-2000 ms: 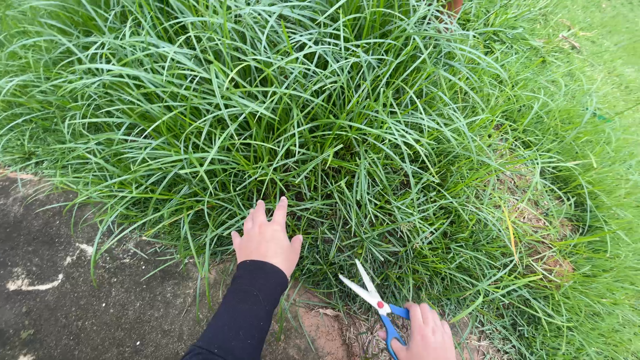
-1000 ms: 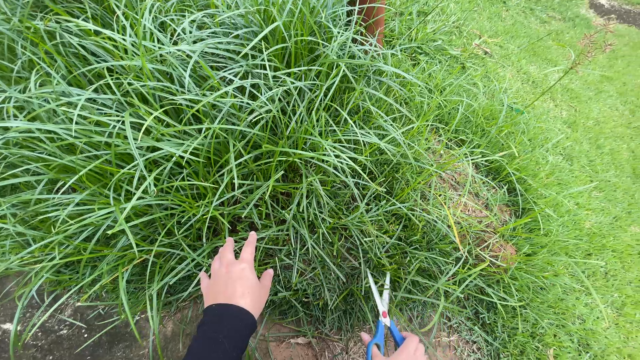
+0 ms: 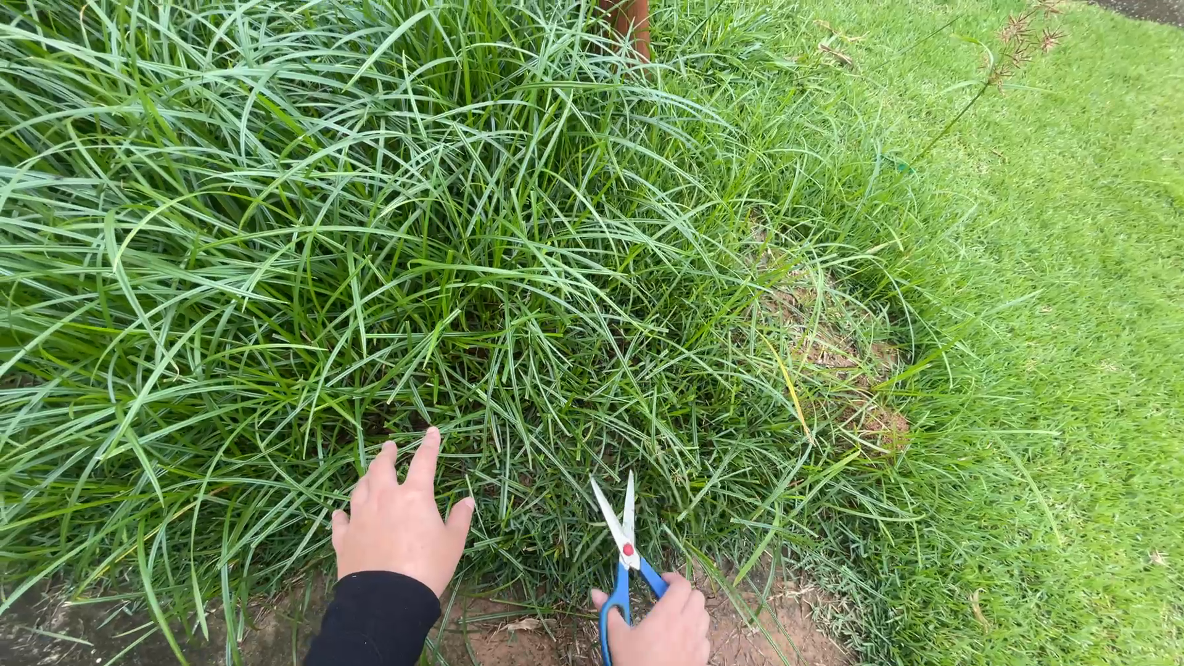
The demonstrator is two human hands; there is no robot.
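Long arching grass fills the left and middle of the head view. Low in front of it is my left hand, in a dark sleeve, fingers spread and holding nothing, its fingertips at the blades. To the right, at the bottom edge, my right hand holds blue-handled scissors with a red pivot. Their blades point away from me, slightly parted, over short cut-looking grass stems. No blade of grass is plainly between them.
A reddish-brown post rises from the grass at the top. Short lawn covers the right side. Dry matted grass on bare soil lies right of centre. Brown ground runs along the bottom, and a seed head stands at the upper right.
The view has shifted toward the right, showing more lawn and the post. The scissors, tilted to the left and wider apart two seconds ago, now point more straight ahead with blades closer together.
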